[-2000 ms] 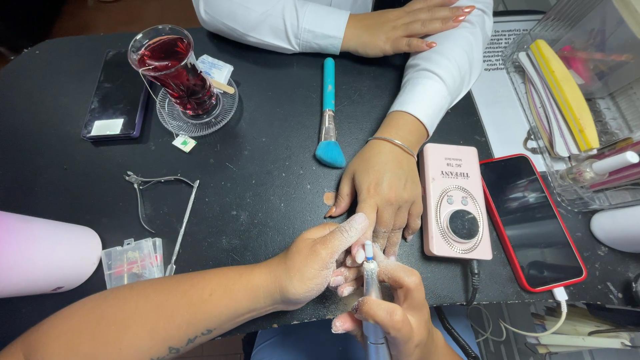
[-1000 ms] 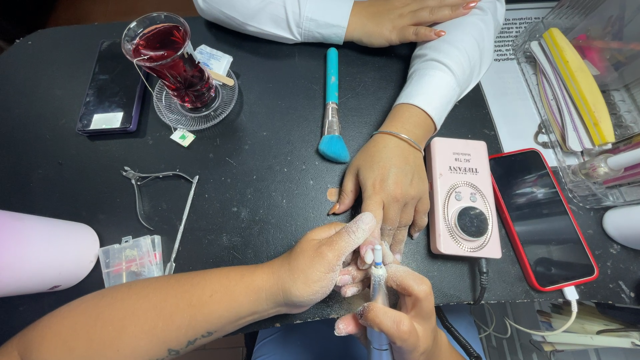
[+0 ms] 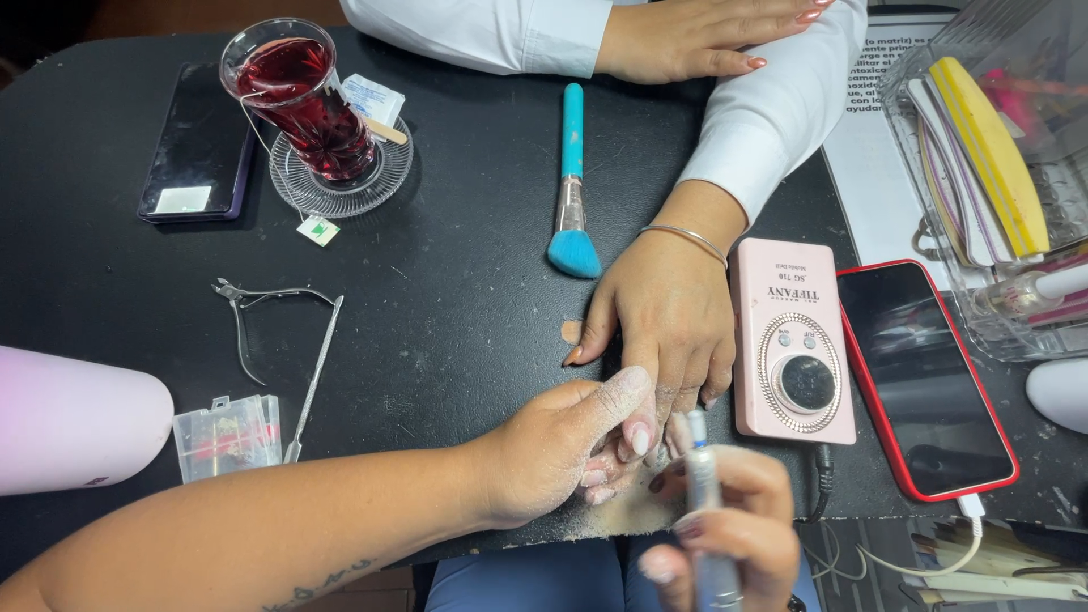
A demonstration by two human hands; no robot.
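Note:
Coming in from the lower left, my left hand (image 3: 565, 442) holds a finger of the other person's hand (image 3: 680, 297), thumb on top; its skin is dusted with pale powder. My right hand (image 3: 735, 531) grips the silvery handpiece of an electric nail drill (image 3: 704, 501), slightly blurred, its tip just right of the held finger. Beside that wrist lies the pink drill control box (image 3: 795, 340) with a black dial. A blue-bristled brush (image 3: 574, 191) with a turquoise handle lies above the hands. Pale dust has gathered at the table edge below the fingers.
A glass of red drink (image 3: 310, 102) stands on a glass saucer (image 3: 391, 183) near a dark phone (image 3: 200, 144). Cuticle nippers (image 3: 242, 323), a metal pusher (image 3: 314, 382) and a small clear case (image 3: 228, 438) lie left. Rightward are a red-cased phone (image 3: 931, 382) and a clear organizer with nail files (image 3: 990, 157).
My right hand and the drill handpiece have moved right and down, slightly away from the held finger. My left hand still holds that finger.

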